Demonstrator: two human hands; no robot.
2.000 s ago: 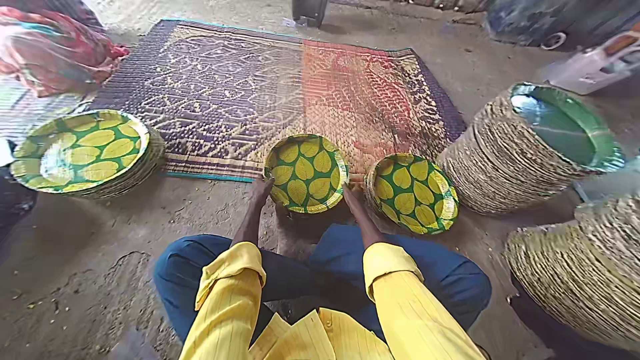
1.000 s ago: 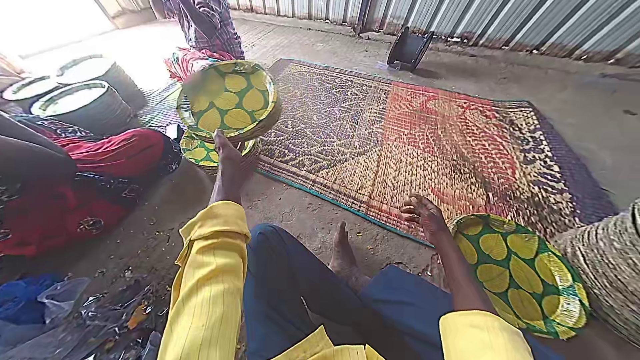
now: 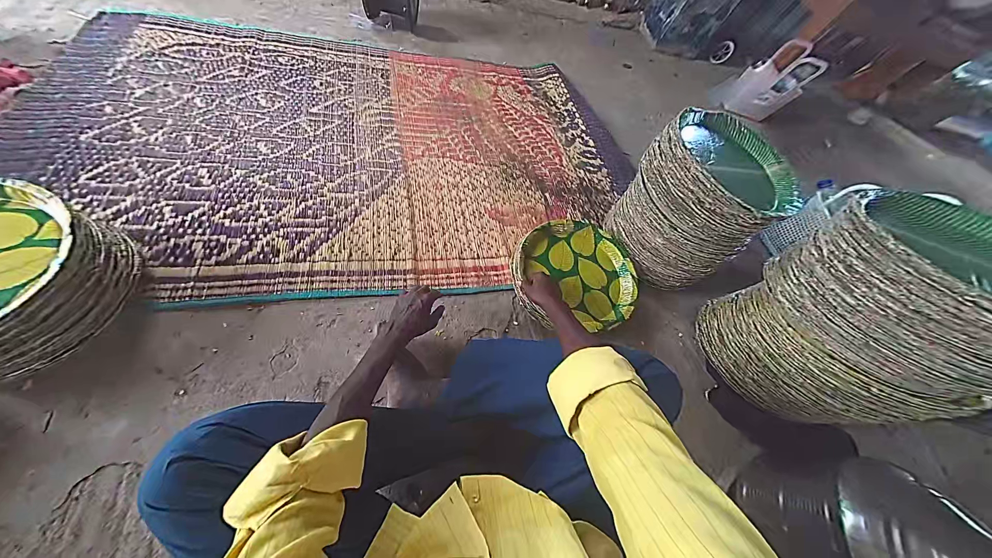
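My right hand (image 3: 544,293) is at the left rim of a small stack of round plates (image 3: 585,271), green with yellow leaf shapes; its fingers overlap the top plate, and whether they grip it is unclear. My left hand (image 3: 416,311) hangs over the floor by the mat's near edge, fingers apart, holding nothing. At the far left stands a taller stack of the same leaf-patterned plates (image 3: 93,287). To the right, a tall leaning stack of plates (image 3: 674,209) with a shiny green top stands behind the small one.
A woven mat (image 3: 310,155) in purple, cream and red lies ahead on the floor. Another leaning stack of plates (image 3: 860,310) stands at the right, beside a perforated basket (image 3: 794,221). Farther back is a white plastic container (image 3: 763,89). Dark shiny plastic (image 3: 876,504) lies at the lower right.
My left hand has let go of the plates it held over the left stack and come back to the middle. My right hand has moved onto the small stack. The view has swung right.
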